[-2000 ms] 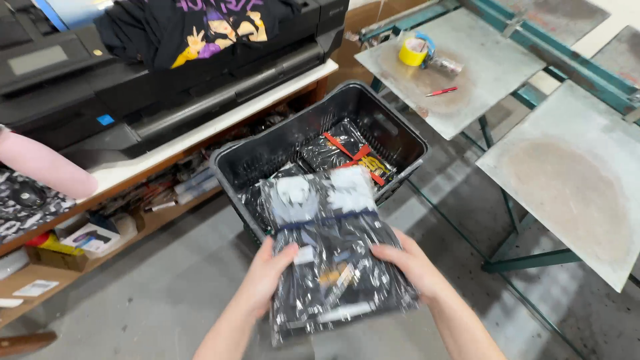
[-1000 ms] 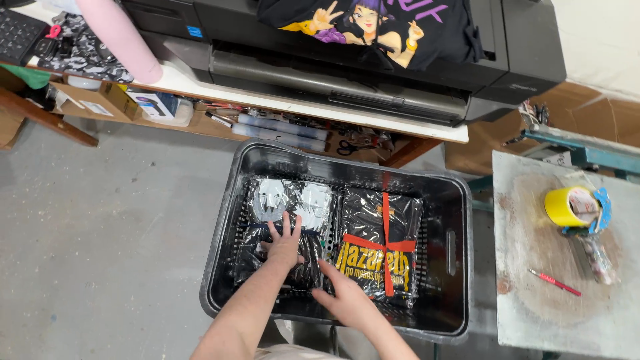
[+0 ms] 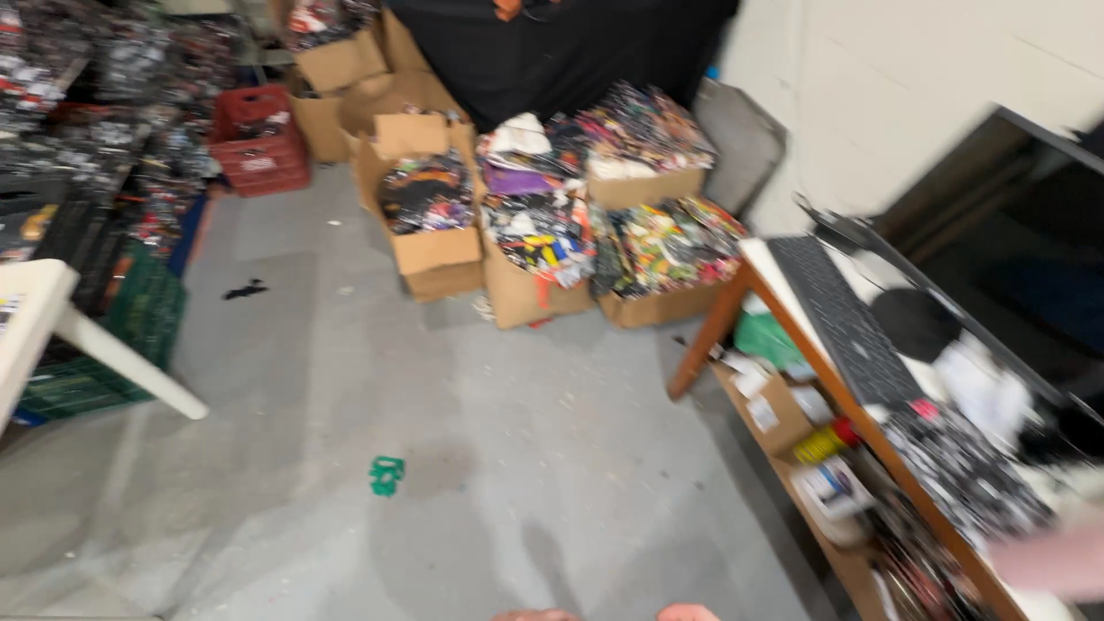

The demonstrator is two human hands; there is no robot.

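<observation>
Only the tips of two hands show at the bottom edge of the head view. My left hand (image 3: 536, 615) is the one nearer the middle, and my right hand (image 3: 687, 612) lies a little to its right. Both are over the grey floor, and the fingers and anything in them are cut off by the frame. Farther ahead stand cardboard boxes filled with bagged goods, among them an open box (image 3: 440, 259), a fuller box (image 3: 539, 297) and a box of colourful packets (image 3: 673, 306). The view is blurred.
A wooden-edged desk (image 3: 776, 297) with a keyboard (image 3: 841, 319) and a monitor (image 3: 992, 241) runs along the right. At left are a white plastic table (image 3: 39, 293), a green crate (image 3: 147, 328) and piles of bagged goods. A red crate (image 3: 259, 159) stands farther back.
The view has swung far round, away from the black crate. Two seconds ago both hands held a bagged dark garment; one second ago they were at the packages inside that crate.
</observation>
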